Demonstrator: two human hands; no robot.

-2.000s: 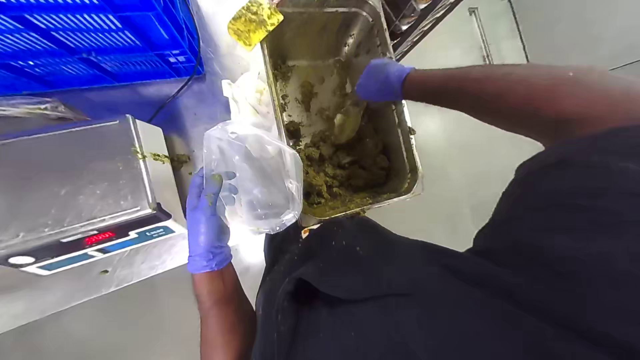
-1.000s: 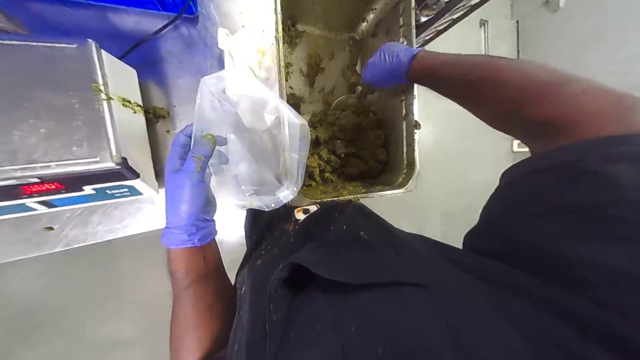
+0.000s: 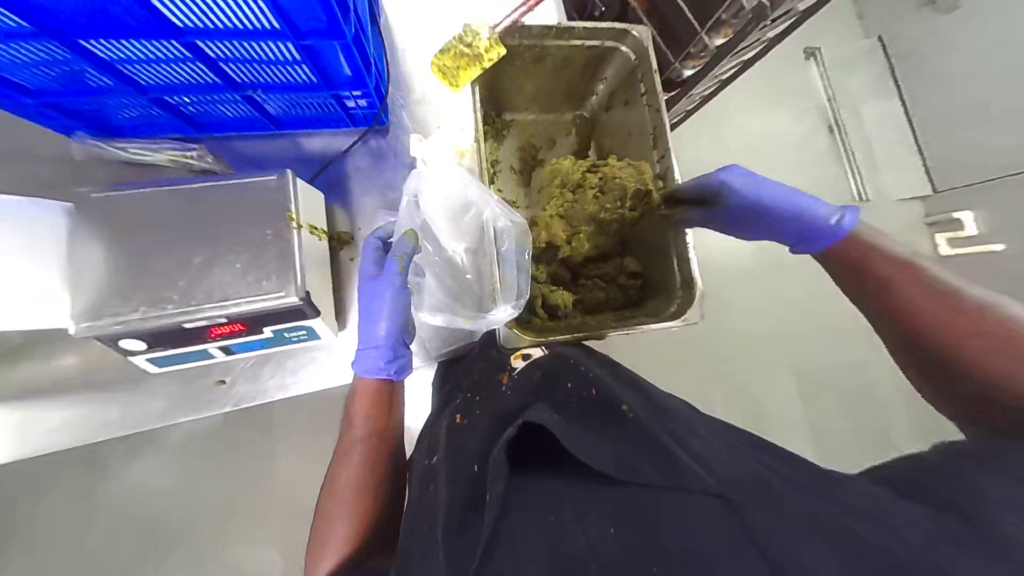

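My left hand (image 3: 388,300), in a blue-purple glove, grips the edge of a clear plastic bag (image 3: 464,248) whose wide mouth hangs open beside the pan. My right hand (image 3: 756,210), gloved alike, is closed on the dark handle of a utensil at the right rim of a deep steel pan (image 3: 688,296). A big heap of green, paste-like food (image 3: 596,200) is raised over the pan, seemingly on that utensil, whose head is hidden. More of the green mass (image 3: 588,292) lies in the pan's near end. Green smears coat the pan's walls.
A digital scale (image 3: 188,248) with a steel platform and lit red display stands at left, green bits on its edge. Behind it are a blue plastic crate (image 3: 192,72) and a black cable (image 3: 376,120). A spatula with a smeared yellow head (image 3: 468,56) lies by the pan's far corner, near a wire rack (image 3: 720,48).
My right hand has moved from inside the pan to its right rim, and a heap of green food is now lifted. My left hand still holds the bag beside the pan.
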